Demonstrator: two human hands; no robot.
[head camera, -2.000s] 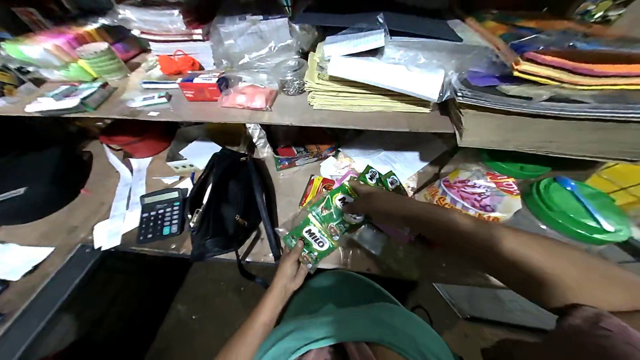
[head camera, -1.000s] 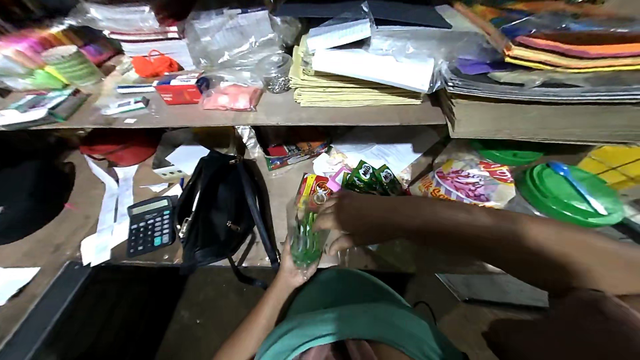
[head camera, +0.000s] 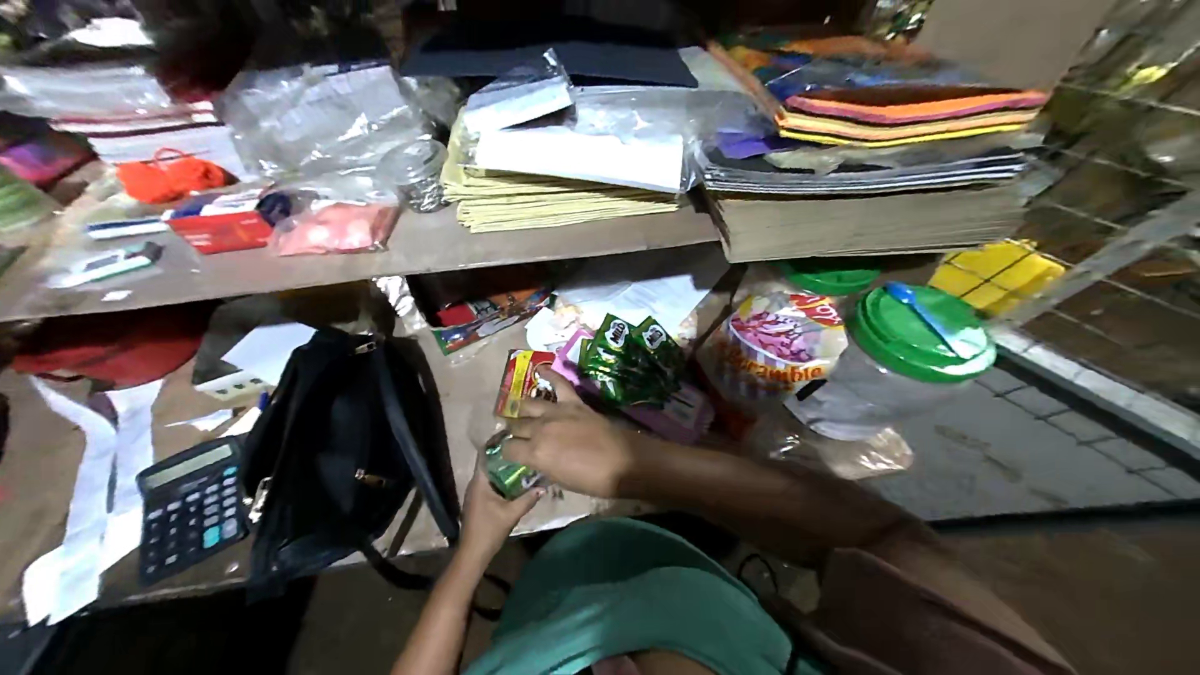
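Observation:
My left hand (head camera: 495, 511) is closed around a green sachet bundle (head camera: 509, 466) in clear plastic, low in the middle of the view. Over it lies my right hand (head camera: 574, 445), its fingers at the bundle's upper part; whether they grip it is hidden. Just beyond my fingers is a red and yellow packet (head camera: 521, 380). More green Milo sachets (head camera: 633, 361) lie fanned on a pink packet (head camera: 689, 412), to the right of that packet.
A black bag (head camera: 328, 450) and a calculator (head camera: 192, 506) lie on the left. On the right stand a printed plastic pouch (head camera: 783, 347) and a green-lidded jar (head camera: 923, 337). An upper shelf (head camera: 422, 253) with paper stacks overhangs the back.
Two seconds ago a green Milo strip was stretched between my hands; now it is bunched low in my left hand, with my right hand over it. The view has shifted right.

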